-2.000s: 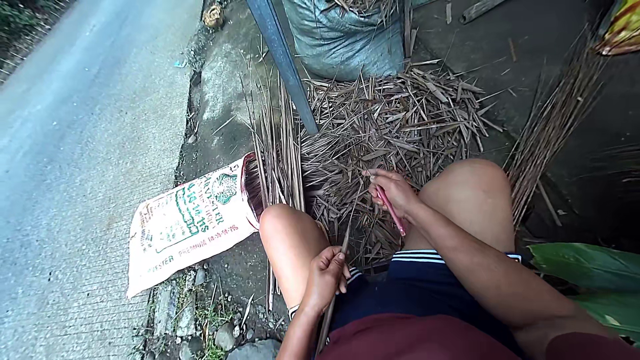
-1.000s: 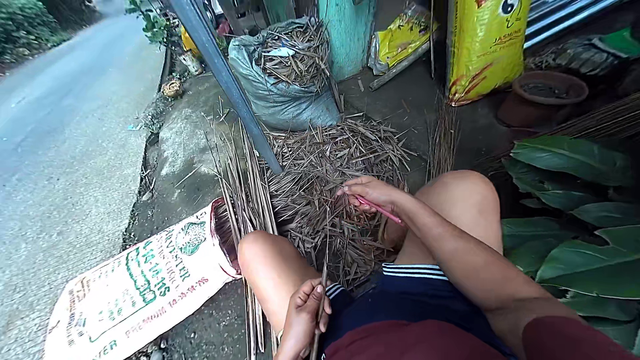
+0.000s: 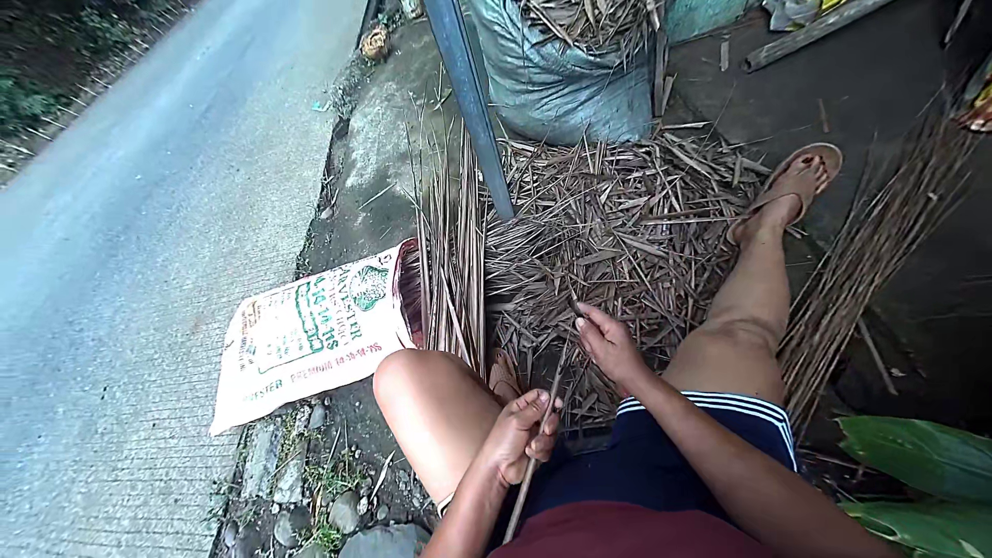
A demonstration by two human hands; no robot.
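Note:
My left hand (image 3: 527, 434) is closed around a dry leaf stalk (image 3: 521, 496), which slants up between my knees. Just above and to the right, my right hand (image 3: 612, 345) grips a small tool, of which only a dark tip (image 3: 576, 307) shows; its handle is hidden in the palm. The stalk's upper end lies close below that hand. Beneath and beyond both hands spreads a heap of dry leaf strips (image 3: 620, 209). Left of the heap lies a bundle of long dry stalks (image 3: 457, 271), beside the mouth of a white printed sack (image 3: 325, 325).
A blue-grey post (image 3: 469, 108) slants down to the heap. Behind it stands a full teal sack (image 3: 570, 93) of leaf scraps. Thin sticks (image 3: 868, 256) lie beyond my outstretched right leg. Green leaves (image 3: 922, 457) are at the lower right, a paved road (image 3: 178, 217) at the left.
My right leg, bent before, now stretches forward along the heap. The pink handle seen earlier in my right hand is out of sight. My left hand keeps hold of a stalk.

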